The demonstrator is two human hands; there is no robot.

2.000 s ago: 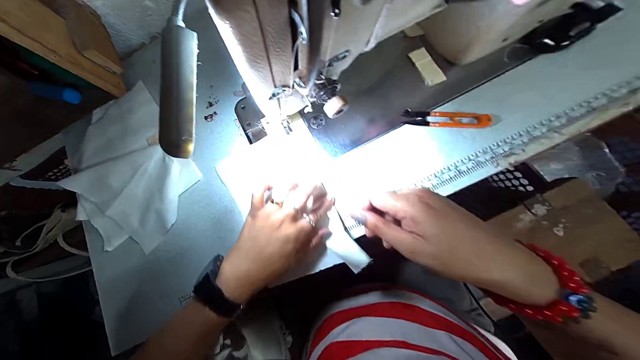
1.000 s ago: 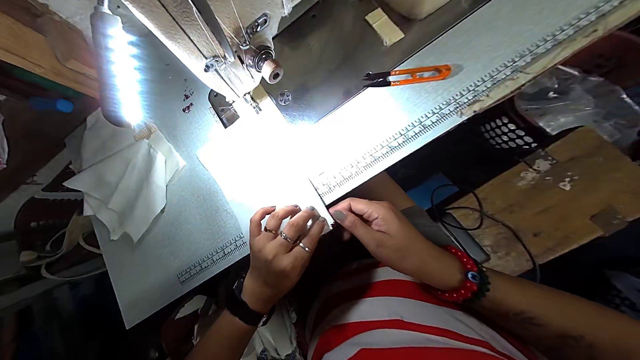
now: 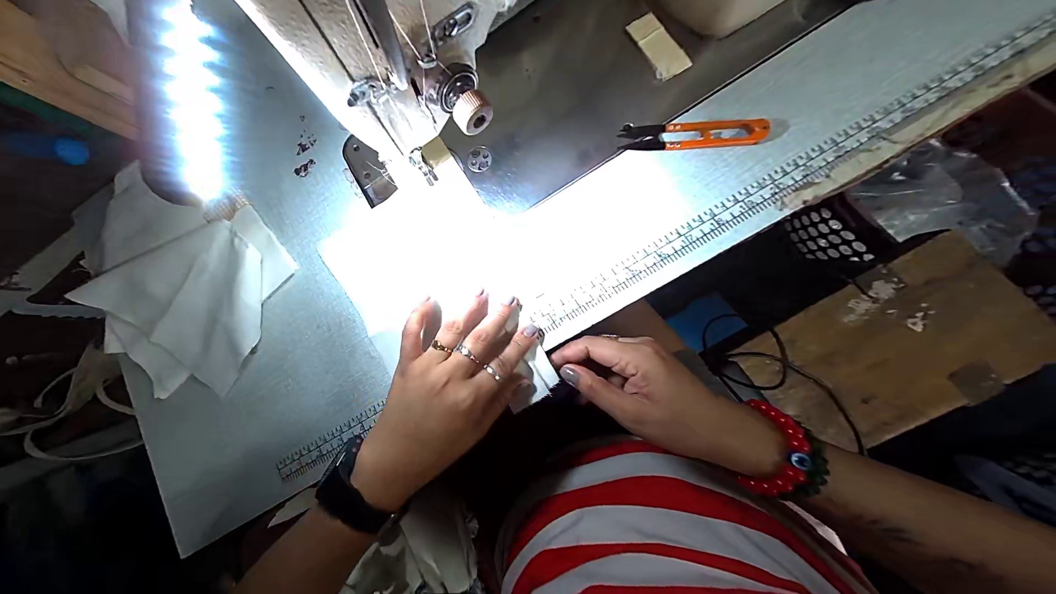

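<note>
A white fabric piece (image 3: 412,264) lies on the table, washed out by glare, its upper end by the presser foot (image 3: 424,167) of a sewing machine (image 3: 363,74). My left hand (image 3: 458,379), with several rings, rests spread on the fabric's lower end, fingertips pressing it. My right hand (image 3: 631,375) is at the table's front edge beside the fabric's lower corner, thumb and index finger close together; whether they pinch the cloth is unclear. Orange thread snips (image 3: 718,134) lie on the table to the right of the machine head.
Folded white cloth pieces (image 3: 186,280) lie at the left under a bright lamp (image 3: 194,99). A printed ruler scale (image 3: 693,235) runs along the table's front edge. A small beige block (image 3: 658,45) sits on the machine bed. A wooden board (image 3: 916,330) and black cable (image 3: 825,388) are lower right.
Since two seconds ago my right hand has moved off the tabletop to the front edge. The lamp at the left now shows its lit side. The view has shifted.
</note>
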